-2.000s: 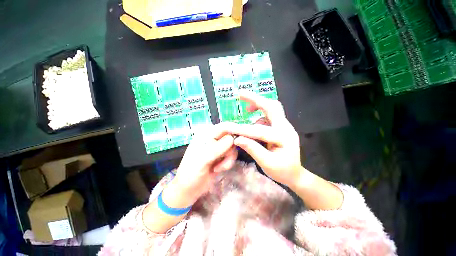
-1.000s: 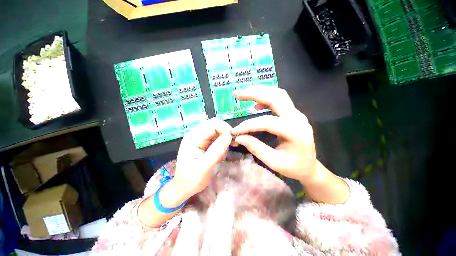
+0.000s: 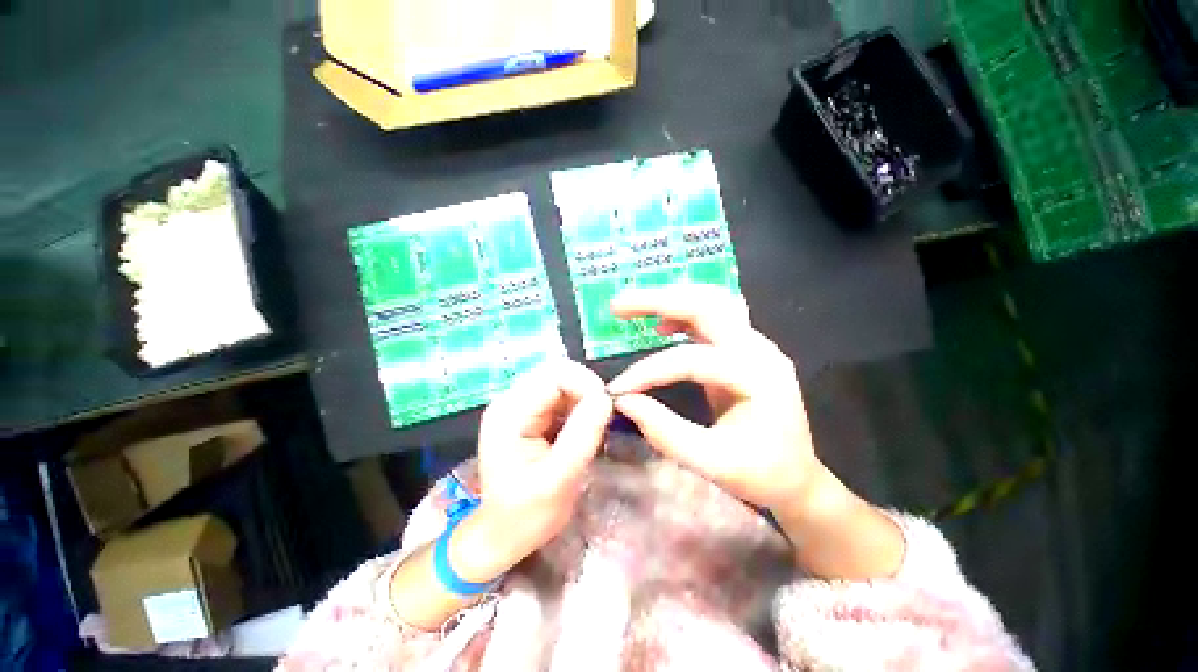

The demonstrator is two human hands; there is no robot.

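Note:
My left hand, with a blue wrist strap, and my right hand meet just below the boards. Thumb and forefinger of each hand pinch together at a tiny dark component, mostly hidden by the fingertips. A left green circuit board panel lies flat on the black mat. A right green panel lies beside it with a gap between them; my right fingers cover its lower part. Small dark parts stand at its top edge.
A bin of pale parts stands left, and a bin of dark parts right. A cardboard tray with a blue pen is behind the boards. More green boards are at far right. Cartons sit low at left.
The camera view shifted and came back, so the tray and pen show more fully than a second ago. Both hands stay fingertip to fingertip; the left fingers have straightened from their earlier curled pose.

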